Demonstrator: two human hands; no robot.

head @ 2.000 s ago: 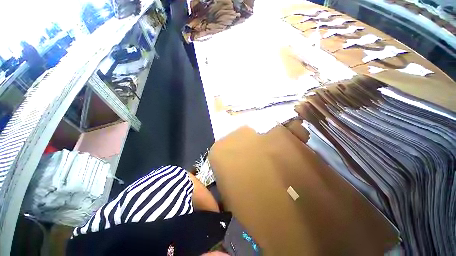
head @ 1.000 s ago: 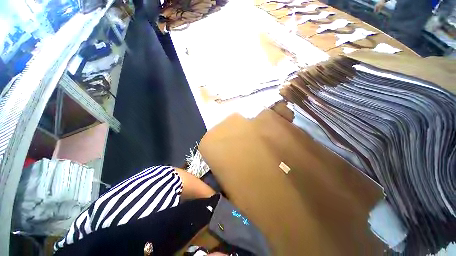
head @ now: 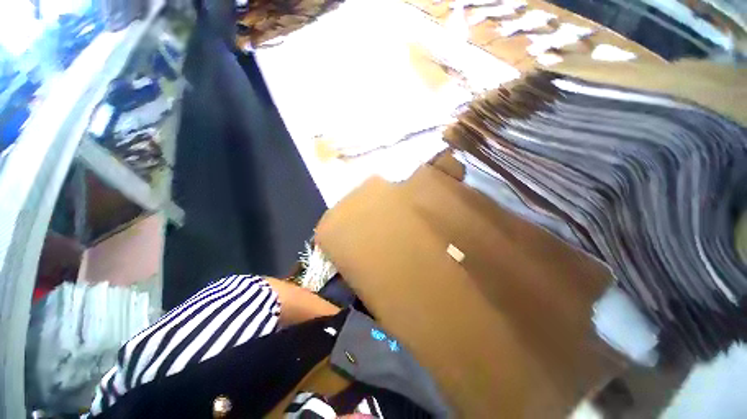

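Observation:
A large brown cut panel [head: 491,327] with a small cream sticker [head: 455,253] lies in front of me. A pale grey-white piece [head: 624,326] shows at its right edge. My left forearm, in a striped sleeve [head: 196,327], reaches to the panel's near left edge; the hand itself is hidden behind the panel and the grey apron [head: 373,352]. My right hand cannot be made out. A small skin-coloured patch at the bottom edge is too cut off to identify.
A fanned panel stack [head: 606,172] lies right of the panel. White sheeting [head: 360,98] covers the table beyond, with brown pieces bearing white patches farther off. A spiky cream strip bunch [head: 314,266] is at the table edge. A shelf with a whitish bundle [head: 94,335] stands left.
The view has shifted, so the panel and stack sit higher and more to the left. The pale piece at the panel's right edge has come into view. The left forearm stays at the panel's edge.

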